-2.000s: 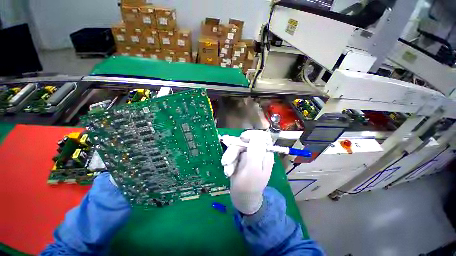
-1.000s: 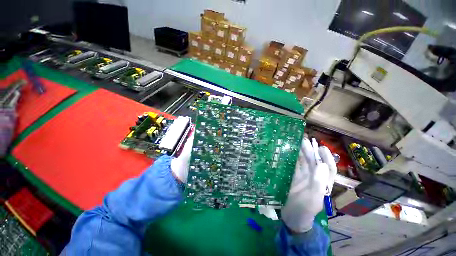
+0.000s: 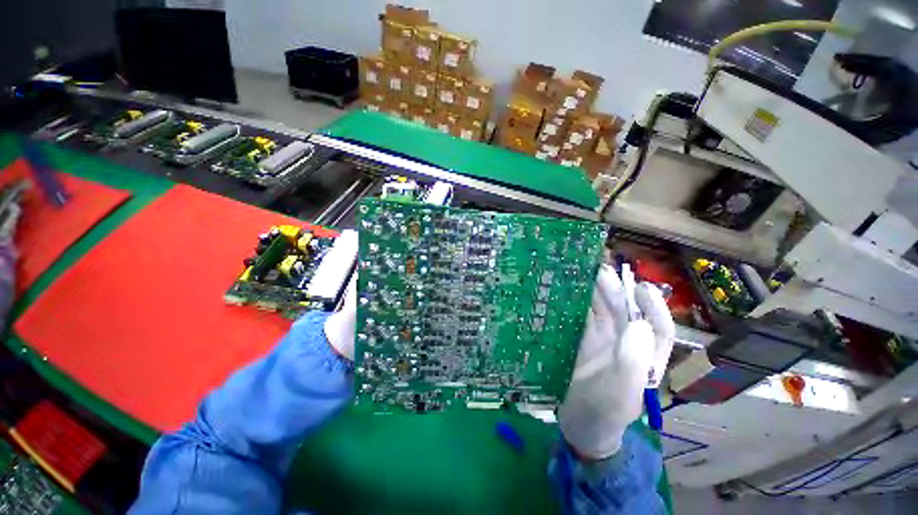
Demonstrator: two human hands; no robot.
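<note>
A large green control board point(image 3: 473, 307) is held up upright in front of me, its dense small parts facing me. My left hand point(image 3: 343, 320), white-gloved, is at the board's left edge, its fingers mostly hidden behind the board. My right hand point(image 3: 614, 367), white-gloved, holds the board's right edge and also has a white marker pen point(image 3: 652, 402) with a blue end between its fingers. A small blue cap-like piece point(image 3: 509, 435) lies on the green mat point(image 3: 423, 468) below the board.
A power board with heatsink point(image 3: 287, 270) sits on the red mat point(image 3: 151, 312) at left. A conveyor point(image 3: 337, 186) with more power boards runs behind. White machines point(image 3: 805, 161) stand right. A bin with a red slotted piece point(image 3: 60, 440) is lower left. A blurred hand shows at the far left edge.
Since the first frame, the view has turned and the board has been straightened upright. My right hand has moved from over the board's face to its right edge, and the pen now points down.
</note>
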